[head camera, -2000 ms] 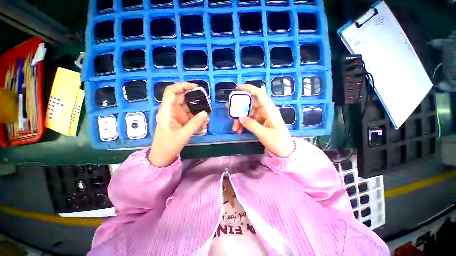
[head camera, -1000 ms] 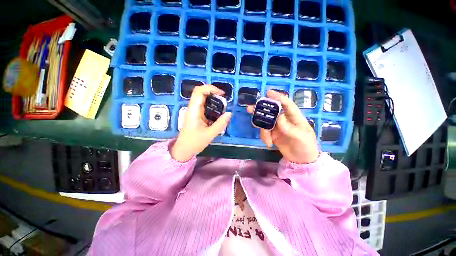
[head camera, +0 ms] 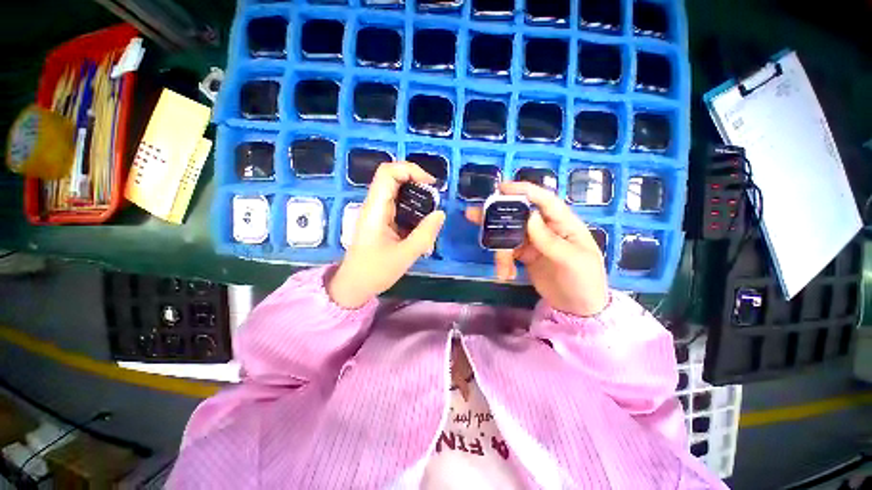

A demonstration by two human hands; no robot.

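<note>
My left hand [head camera: 384,234] holds a smartwatch [head camera: 415,205] by its edges, its dark screen showing small light text. My right hand [head camera: 562,251] holds another smartwatch [head camera: 505,222], silver-rimmed, its black screen also lit with lines of pale text too small to read. Both are held apart above the nearest rows of the blue tray [head camera: 459,256]. The tray's pockets hold many watches with dark glass up. At the near left, units lie face down, with a watch back [head camera: 305,222] showing white with a dark centre.
A red basket [head camera: 120,144] of pens and sticks, a yellow tape roll [head camera: 40,142] and a yellow paper pad [head camera: 170,153] are at left. A black block [head camera: 722,196], clipboard [head camera: 715,92] and black tray [head camera: 765,346] are at right. Another black tray [head camera: 124,311] is lower left.
The right-hand watch's screen went from white to dark with text. The left-hand watch has turned slightly. The whole view has shifted, so the bench things appear further right.
</note>
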